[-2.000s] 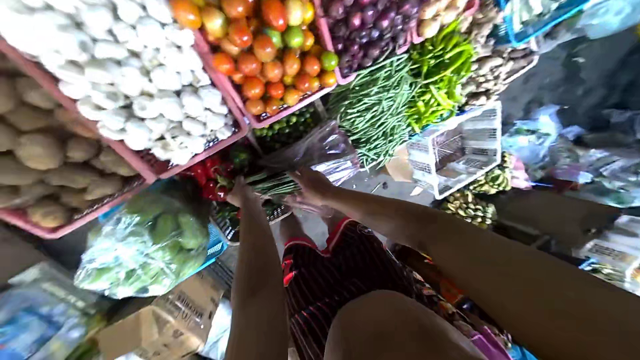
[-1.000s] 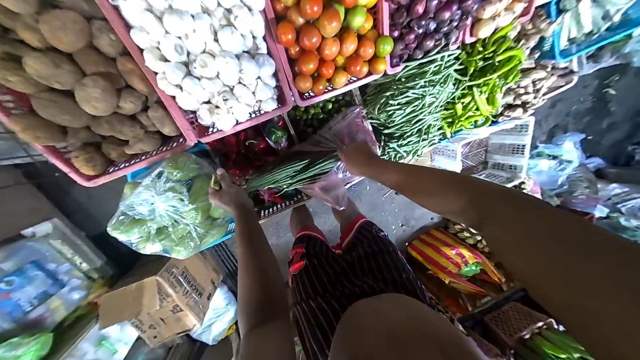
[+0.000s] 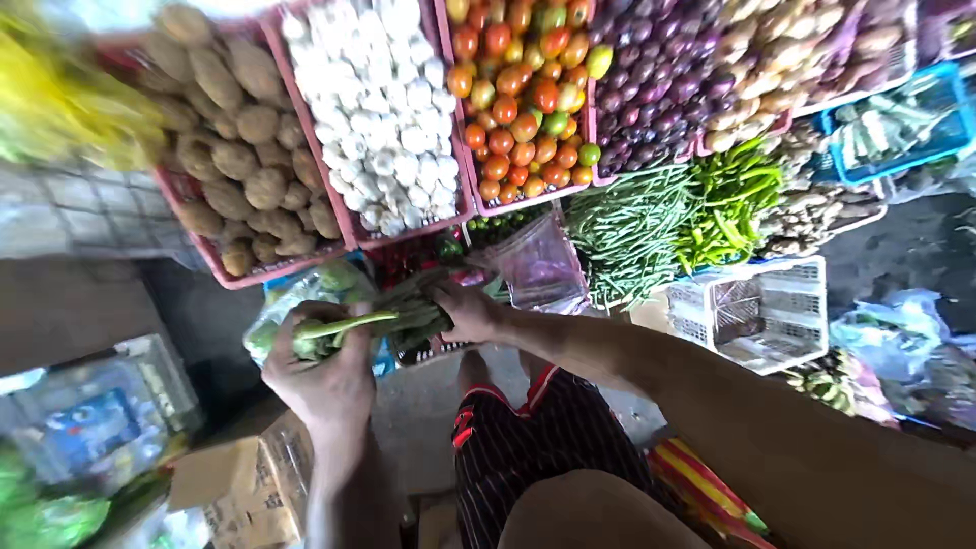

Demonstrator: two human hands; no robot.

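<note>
A bundle of long green vegetables (image 3: 412, 305) stretches between my two hands, blurred by motion. My left hand (image 3: 328, 366) grips its left end, where a pale green stalk crosses the fingers. Around the middle of the bundle, my right hand (image 3: 467, 309) is closed, its fingertips partly hidden. A thin translucent pink plastic bag (image 3: 537, 263) lies just beyond my right hand, over the edge of the green beans. Behind my left hand is a clear plastic bag of green vegetables (image 3: 274, 313). Red peppers (image 3: 396, 263) show above the bundle.
Pink crates hold potatoes (image 3: 263, 187), garlic (image 3: 381, 130), tomatoes (image 3: 526, 114) and red onions (image 3: 648, 84). Long green beans (image 3: 633, 229) and green chilies (image 3: 728, 206) lie at right, above a white plastic crate (image 3: 770, 313). An opened cardboard box (image 3: 236, 488) stands lower left.
The green bundle is now raised between both hands; a second ago it lay lower, by the pink bag that my right hand held. My right hand has moved from the bag to the bundle.
</note>
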